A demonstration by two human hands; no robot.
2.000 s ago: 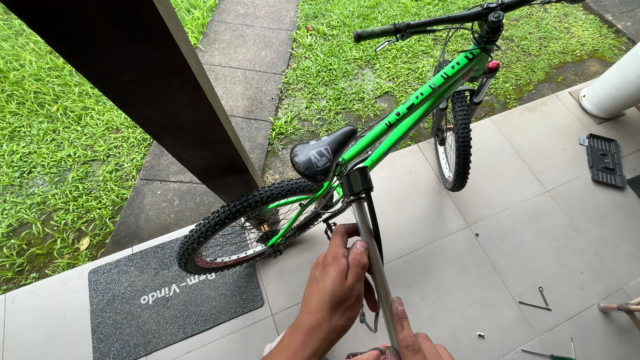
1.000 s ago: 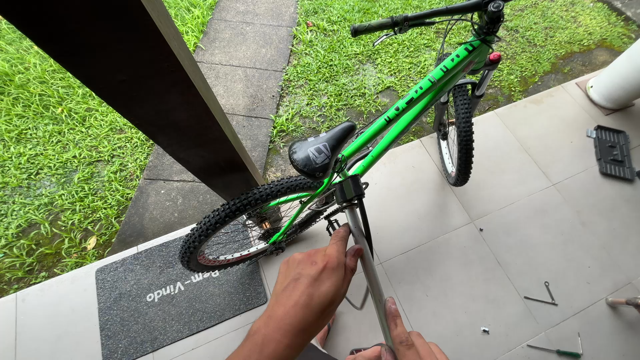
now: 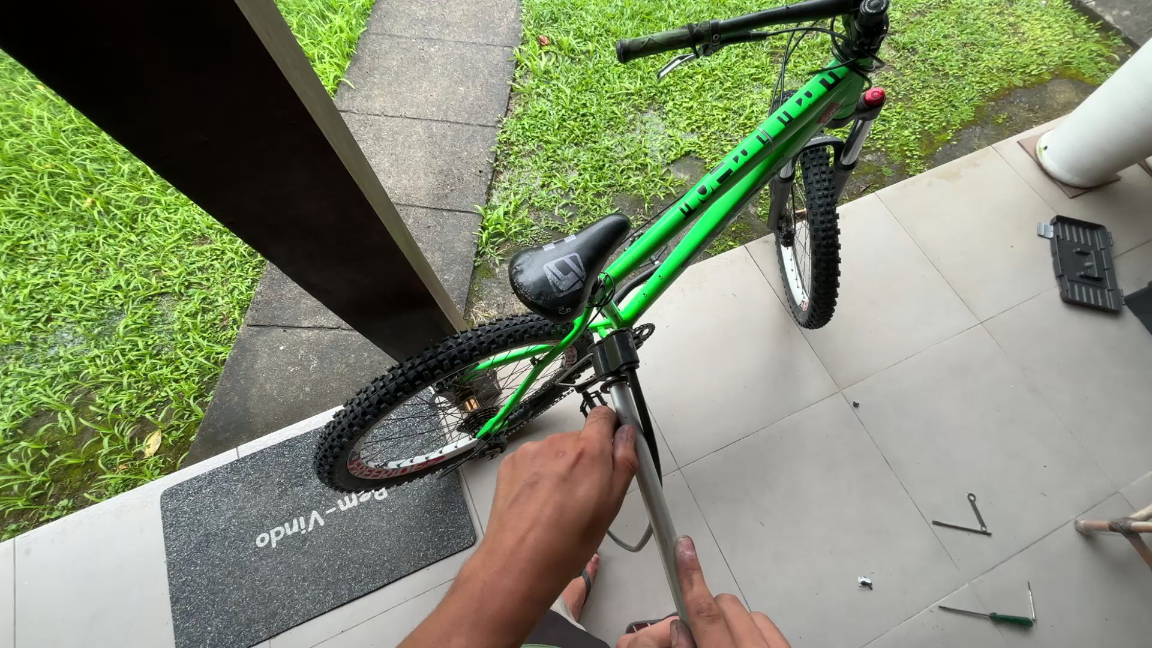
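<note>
My left hand (image 3: 562,504) is around a silver metal tube (image 3: 655,504), its thumb and forefinger close below a black collar (image 3: 616,355) at the tube's top. Lower down, my right hand (image 3: 711,612) grips the same tube, its index finger laid along it; part of this hand is cut off by the bottom edge. A black cable or hose hangs beside the tube. Beyond the collar stands a green bicycle frame (image 3: 720,211) with a black saddle (image 3: 569,268), a knobby rear wheel (image 3: 337,450) and a front wheel (image 3: 814,243).
A dark post (image 3: 225,144) rises at the left behind a grey doormat (image 3: 315,549). On the tiled floor at the right lie a black tool case (image 3: 1084,261), small wrenches (image 3: 976,522), a green-handled screwdriver (image 3: 1008,619) and a small metal part (image 3: 865,583). A sandalled foot (image 3: 580,585) is below my left arm.
Across the frames, both hands stay on the tube. My left hand's fingers have shifted their hold just below the collar. The bicycle stands as before.
</note>
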